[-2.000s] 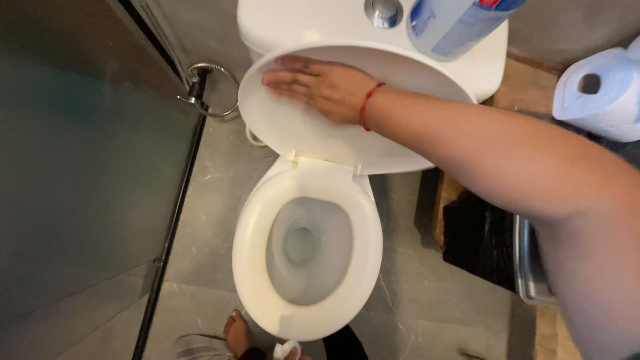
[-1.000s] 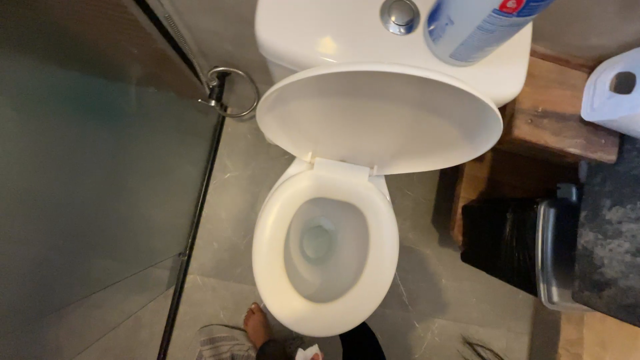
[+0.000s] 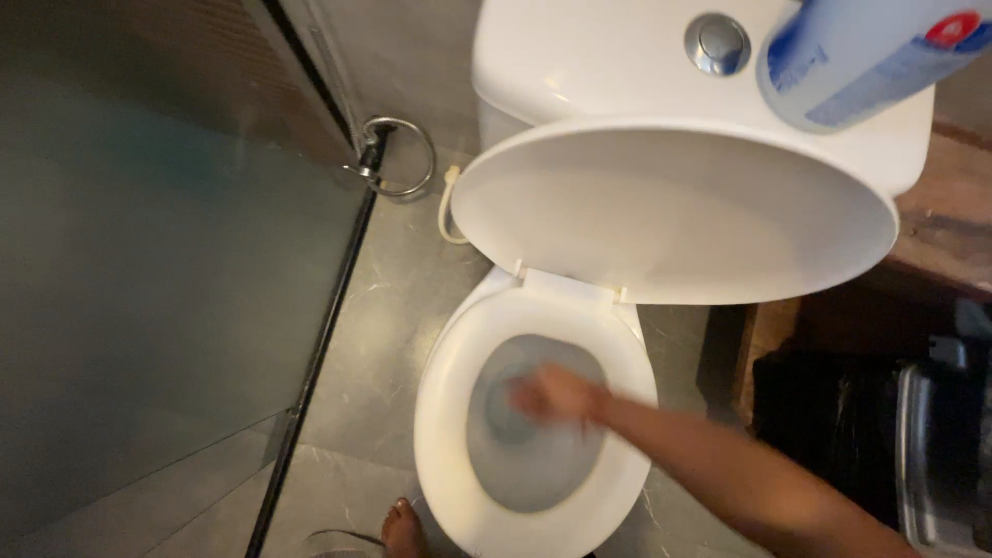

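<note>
My right hand (image 3: 554,395), blurred by motion, hangs over the open bowl of a white toilet, its arm coming in from the lower right. Whether its fingers hold anything is too blurred to tell. The toilet seat (image 3: 446,434) is down around the bowl, and water (image 3: 511,415) shows at the bottom. The raised lid (image 3: 674,217) leans back against the cistern (image 3: 573,62). On the cistern are a round chrome flush button (image 3: 718,44) and a blue and white plastic bottle (image 3: 860,62). My left hand is out of view.
A frosted glass shower panel (image 3: 155,294) with a black frame stands at the left, near a coiled metal hose (image 3: 422,155). At the right are a wooden step or shelf (image 3: 945,209) and a bin with a black bag (image 3: 821,426). A bare foot (image 3: 403,531) rests on the grey floor.
Two seconds ago my right hand lay on the raised lid; one second ago it was away from the lid. Now it is over the bowl. The view has moved closer.
</note>
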